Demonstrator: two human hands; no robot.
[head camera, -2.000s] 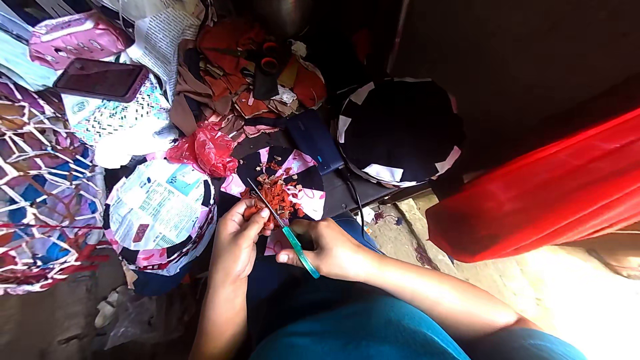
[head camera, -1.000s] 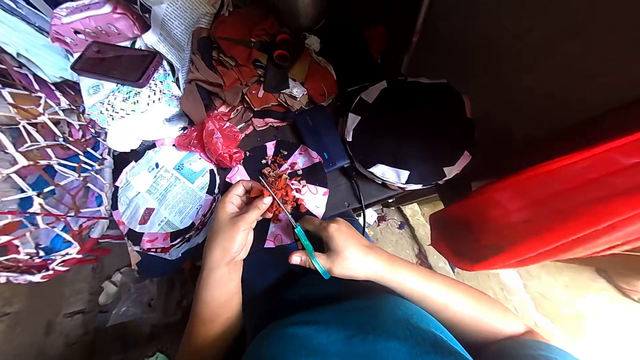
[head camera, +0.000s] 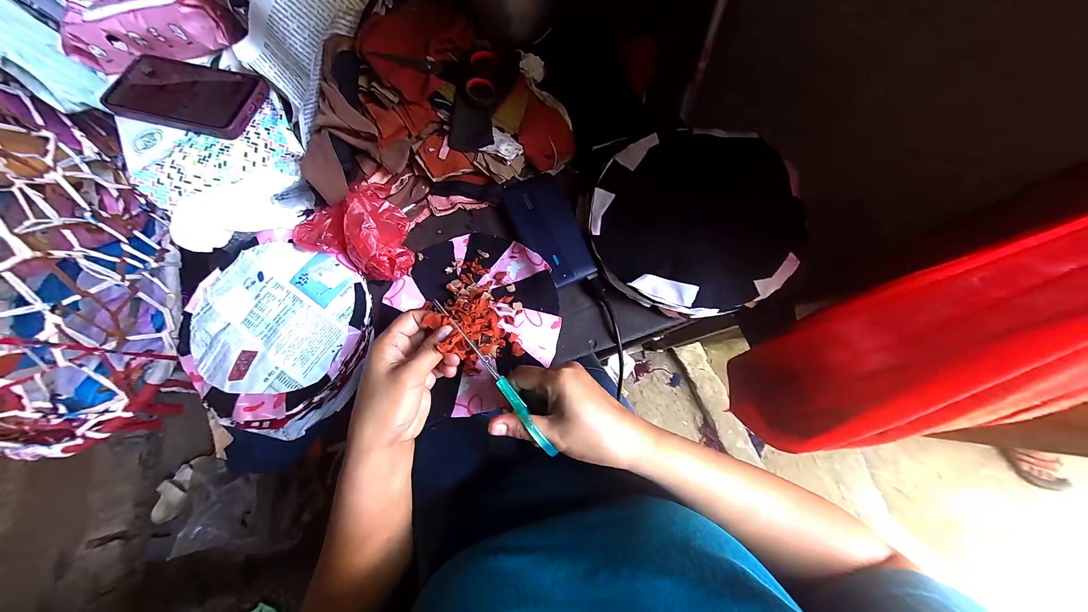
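My right hand (head camera: 574, 412) holds green-handled scissors (head camera: 524, 416), their blades pointing up and left toward my left hand. Between the fingertips of my left hand (head camera: 408, 365) is a small piece of orange-red fabric (head camera: 436, 321), close to the blade tips. Beneath and beyond the blades, a heap of small orange-red fabric snippets (head camera: 480, 319) lies on a round black and pink patchwork cloth piece (head camera: 535, 336). Whether the blades are touching the held fabric is hard to tell.
A crumpled red plastic bag (head camera: 370, 229), a blue power bank (head camera: 548, 229) with a cable and a scrap pile (head camera: 399, 110) with dark-handled scissors lie beyond. Round stacks stand left (head camera: 272, 331) and right (head camera: 697, 221). A phone (head camera: 185, 95) lies upper left; red fabric (head camera: 918, 340) hangs at right.
My hands stay close together over the snippets, with the scissors in my right hand throughout. No object has plainly been taken up or let go.
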